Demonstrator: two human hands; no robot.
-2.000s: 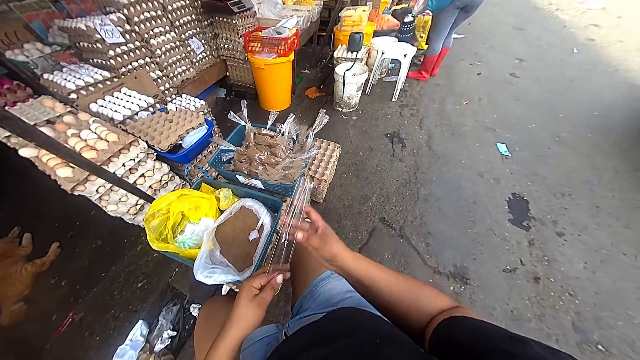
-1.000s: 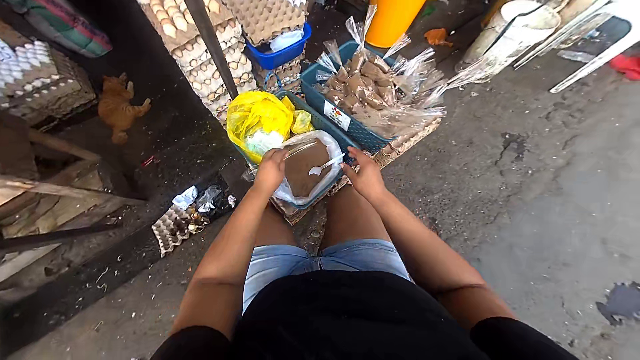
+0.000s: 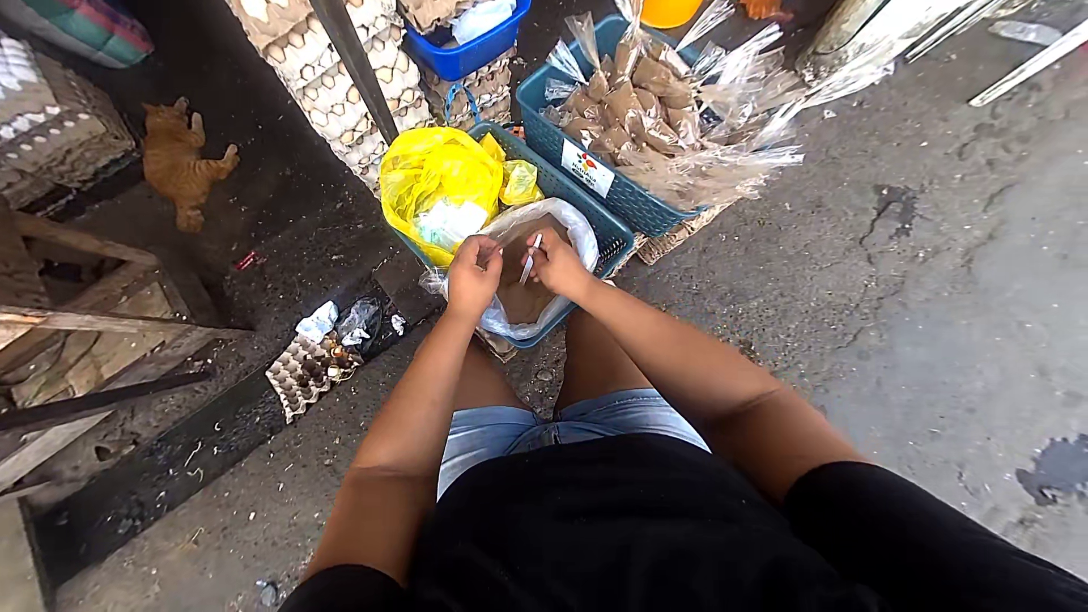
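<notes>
My right hand (image 3: 558,265) grips a slim white handle (image 3: 530,259), likely a plastic scoop's, over brown powder (image 3: 525,299) in a translucent white plastic bag (image 3: 581,234). Across from it, just left of the powder, my left hand (image 3: 474,276) has its thumb and fingers curled together; whether thin clear plastic is between them I cannot tell. That open bag sits in a teal plastic basket (image 3: 616,229), beside a yellow plastic bag (image 3: 442,166). Behind, another teal basket (image 3: 544,123) holds several clear bags of brown powder (image 3: 642,106) with twisted tops.
Stacked egg trays (image 3: 348,76) and a blue basin (image 3: 463,55) stand beyond the baskets. An orange cat (image 3: 183,161) lies at left. A torn egg tray (image 3: 302,374) and crumpled plastic lie near a wooden frame (image 3: 85,323). A white bucket (image 3: 858,42) stands at upper right.
The white-handled tool lay on the powder one second ago; my right hand now holds it. Both hands have come closer together over the bag. The view has swung down and left since two seconds ago.
</notes>
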